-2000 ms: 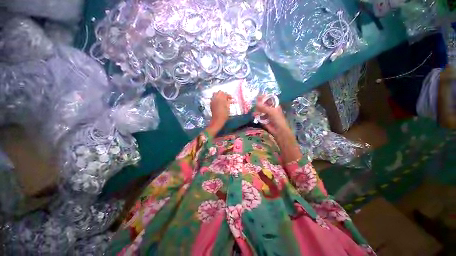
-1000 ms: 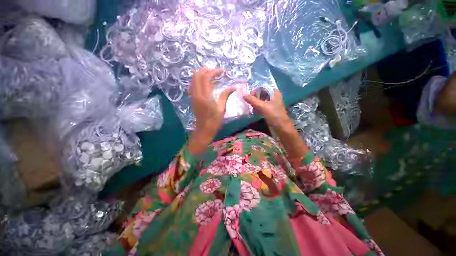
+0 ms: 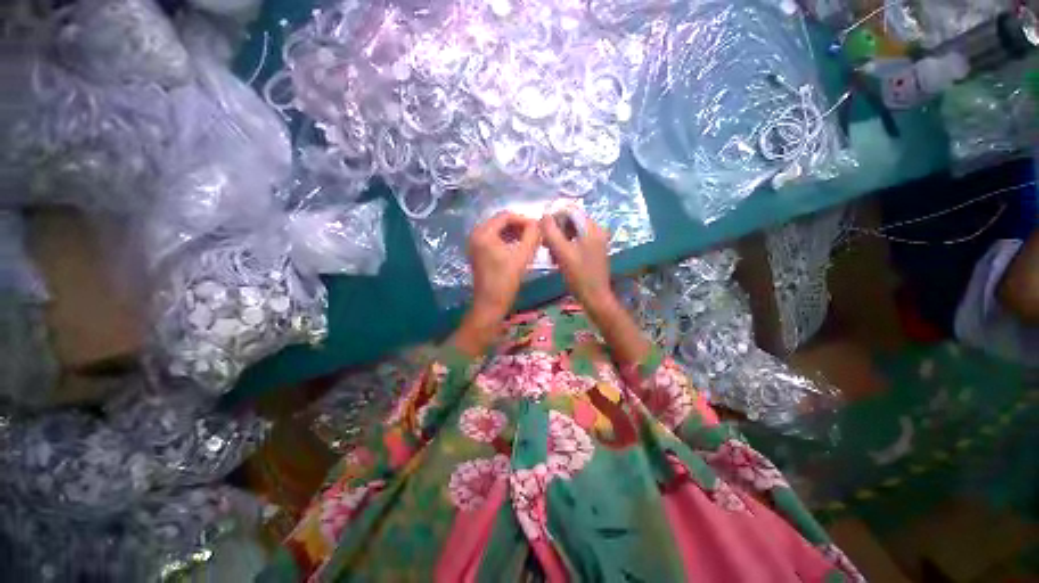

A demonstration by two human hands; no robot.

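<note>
My left hand and my right hand are close together at the near edge of the table, thumbs and fingertips pinched. A small whitish zip-lock bag shows between the fingertips of both hands, mostly hidden by them. Whether a coil is in the bag cannot be told. A large heap of thin white coiled cords in shiny clear plastic lies just beyond my hands. A flat clear plastic sheet lies under my hands.
A large clear poly bag with a coiled cord lies at the right. Filled plastic bags stand at the left, others hang below the table edge. A white bottle is at the far right. A person's arm shows at the right edge.
My hands have come together at the bag, and the left hand has lowered from its raised, spread pose. The coil seen earlier at my right hand is no longer clearly visible. The view has shifted slightly.
</note>
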